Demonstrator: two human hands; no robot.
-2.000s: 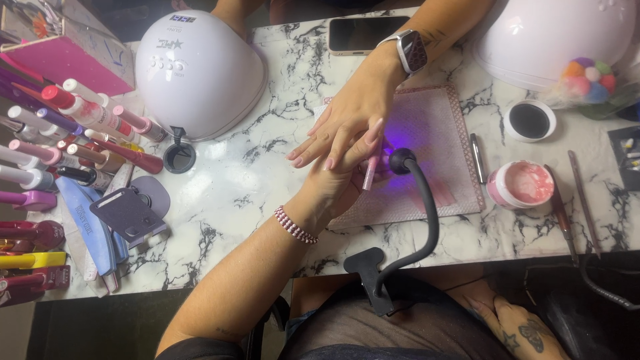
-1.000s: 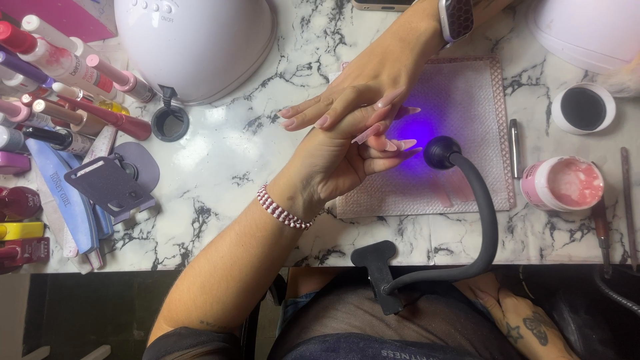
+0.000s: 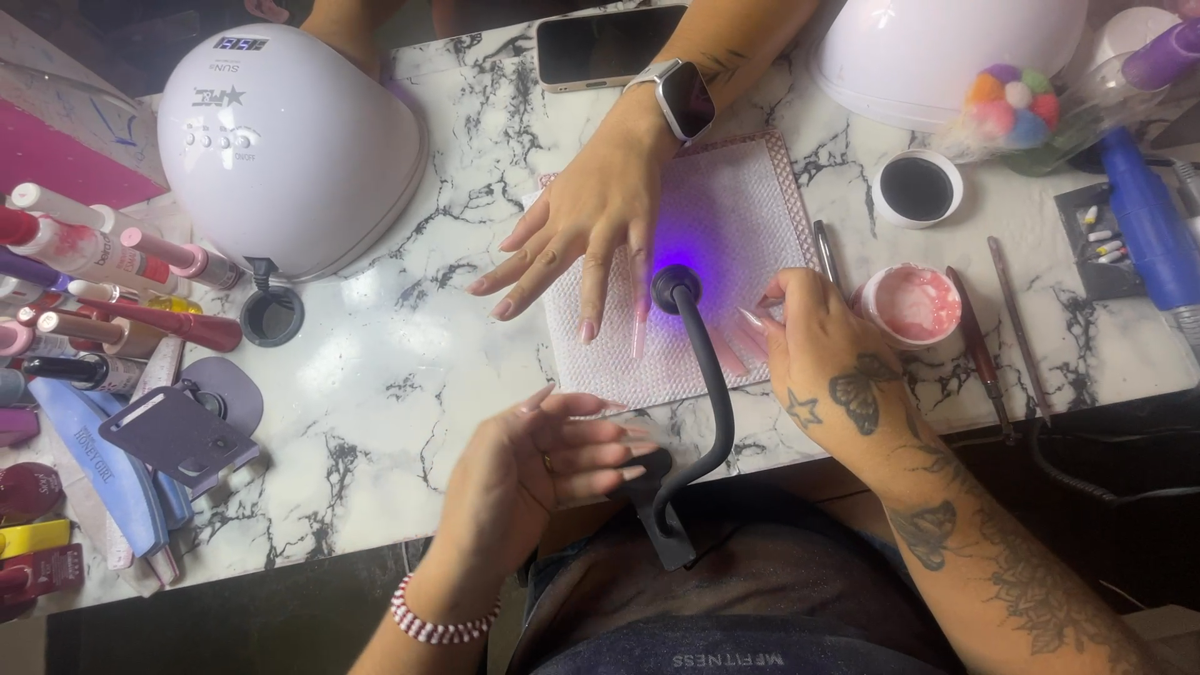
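Observation:
My left hand (image 3: pixel 539 459), a beaded bracelet at its wrist, is palm up with fingers apart and slightly blurred, near the table's front edge, holding nothing. My right hand (image 3: pixel 811 352), tattooed, rests at the right side of the white textured towel (image 3: pixel 600 366), thumb and fingertips close together beside pink strips; whether something is pinched there I cannot tell. Another person's hand (image 3: pixel 591 225), with a watch (image 3: pixel 684 98), lies palm down over the towel, a long pink extension on one finger. Beside it a black gooseneck lamp (image 3: pixel 677 288) casts violet light.
White nail lamps stand at left (image 3: pixel 291 150) and right (image 3: pixel 947 56). Polish bottles (image 3: pixel 122 253) and blue nail files (image 3: pixel 103 459) crowd the left. At right are an open pink jar (image 3: pixel 909 305), its lid (image 3: pixel 917 187), brushes (image 3: pixel 980 347) and a blue handpiece (image 3: pixel 1148 216). A phone (image 3: pixel 605 47) lies behind.
My left hand has let go of the other person's hand and moved toward the front edge. My right hand has come to the towel's right side. The other hand now lies spread alone.

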